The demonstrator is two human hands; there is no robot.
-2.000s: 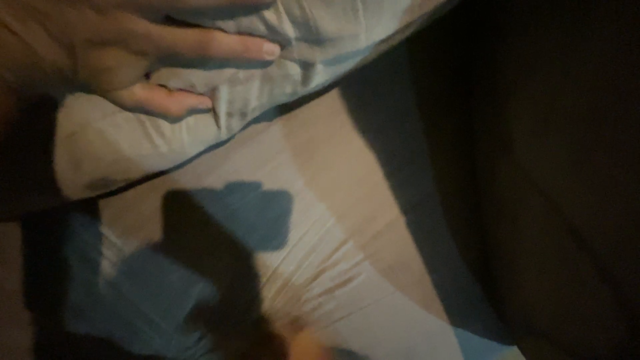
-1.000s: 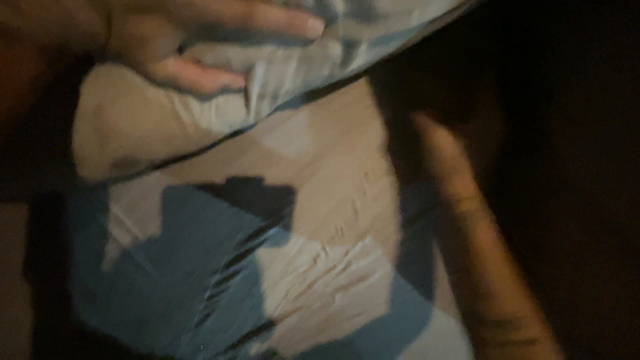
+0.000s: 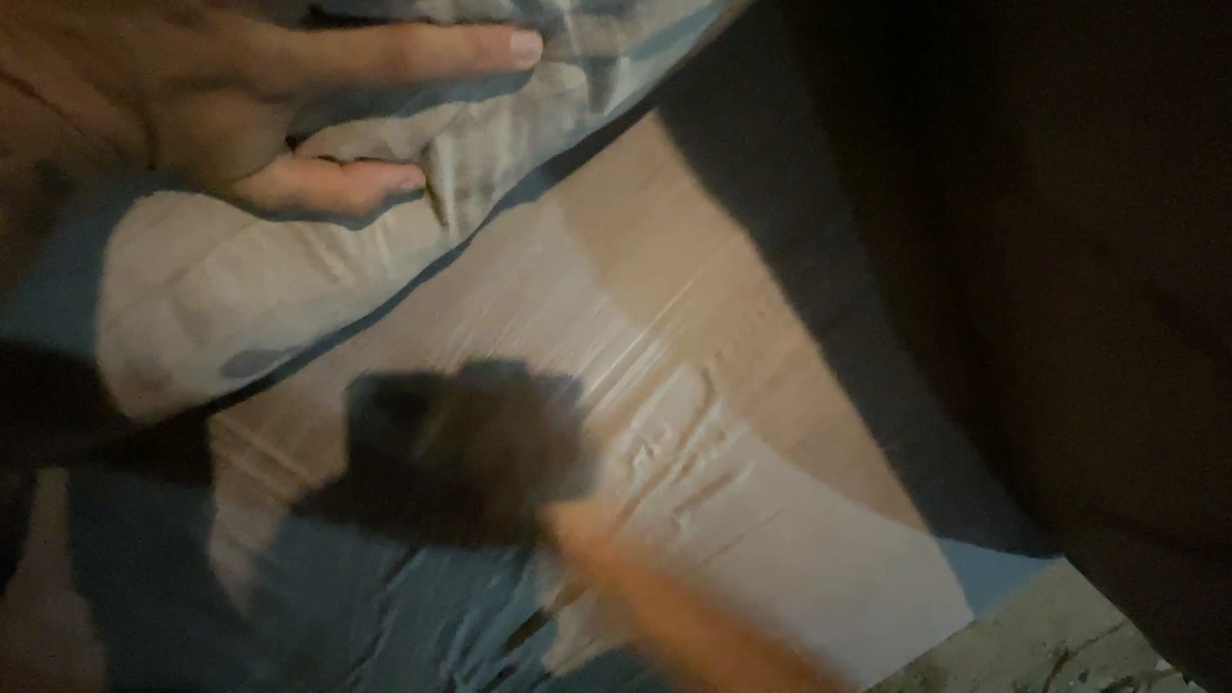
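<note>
My left hand [image 3: 289, 106] lies at the upper left with its fingers spread, pressing on a pale, wrinkled cushion or pillow [image 3: 260, 269]. Beneath the cushion spreads a creased fabric sheet [image 3: 751, 385] with beige, white and blue-grey patches. At lower centre, my right hand [image 3: 587, 539] is strongly blurred over the creased part of the sheet; its fingers cannot be made out, nor whether it holds anything. Dark shadows fall across the sheet beside it.
A large dark area, its nature unclear, fills the right side. Rough grey-brown ground or floor [image 3: 1068, 635] shows at the lower right, past the sheet's edge. The light is dim.
My right hand has moved left and down from the dark right side, where it was a second ago, onto the creased sheet. My left hand remains on the cushion.
</note>
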